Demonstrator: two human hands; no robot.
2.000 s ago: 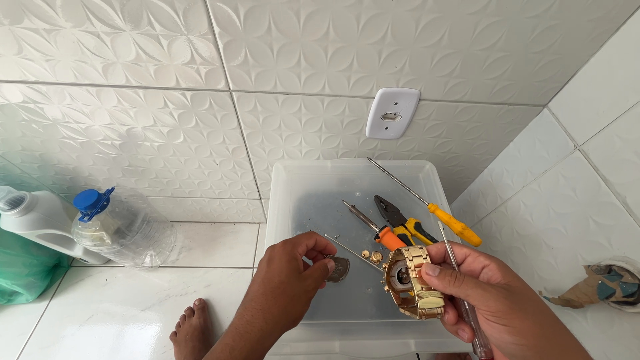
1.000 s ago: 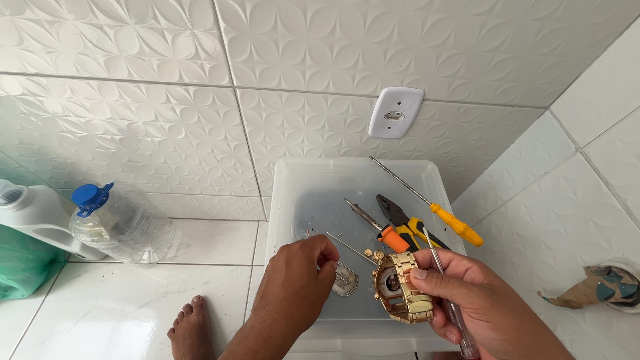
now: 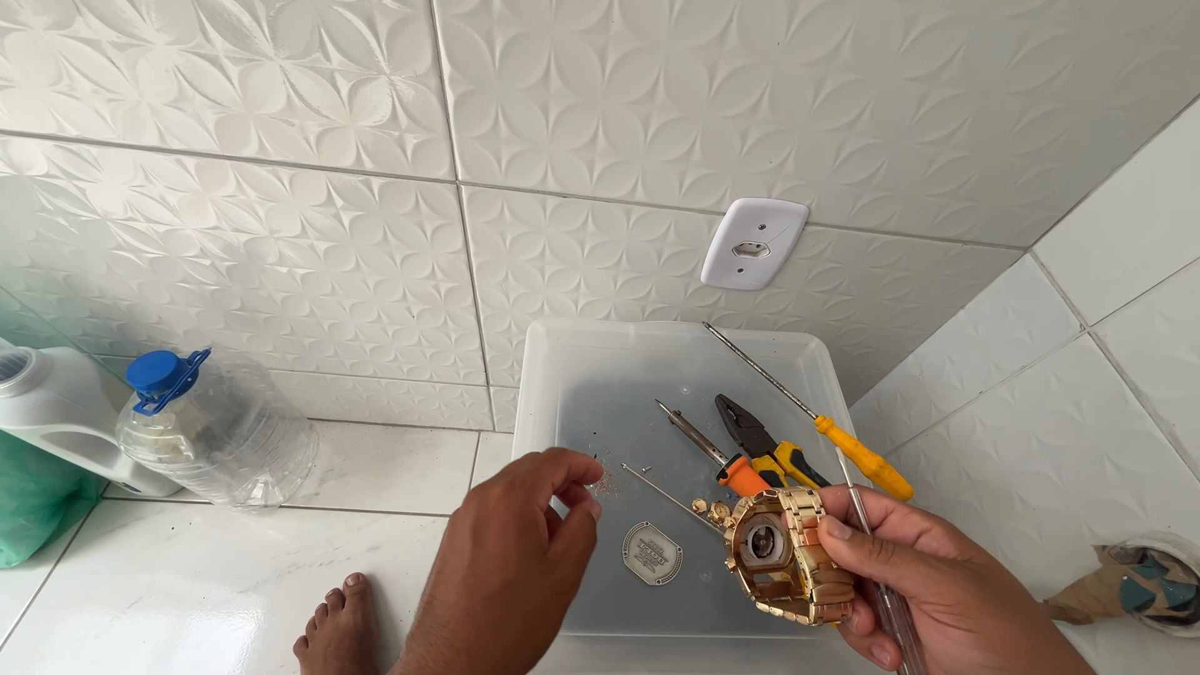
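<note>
My right hand (image 3: pixel 928 572) holds a gold-coloured metal wristwatch (image 3: pixel 787 553) with its back open and the inside showing. The same hand also keeps a thin screwdriver with a clear handle (image 3: pixel 891 609) between its fingers. My left hand (image 3: pixel 530 544) hovers left of the watch, thumb and fingers bent and apart, with nothing visible in it. Between the hands, the engraved metal case back (image 3: pixel 653 553) lies flat on the lid of a translucent plastic box (image 3: pixel 553 375). Small gold parts (image 3: pixel 717 511) and a thin metal rod (image 3: pixel 666 492) lie beside the watch.
Toward the back of the lid are a soldering iron (image 3: pixel 712 445), pliers with yellow-black handles (image 3: pixel 764 445) and a yellow-handled screwdriver (image 3: pixel 853 450). A tiled wall with a socket (image 3: pixel 755 244) rises behind. At left stand a clear bottle (image 3: pixel 220 431) and a white jug (image 3: pixel 66 412); a bare foot (image 3: pixel 339 628) is below.
My left hand has let go of the case back, which it held in the earlier frames, and has drawn away from it. The watch stays in my right hand.
</note>
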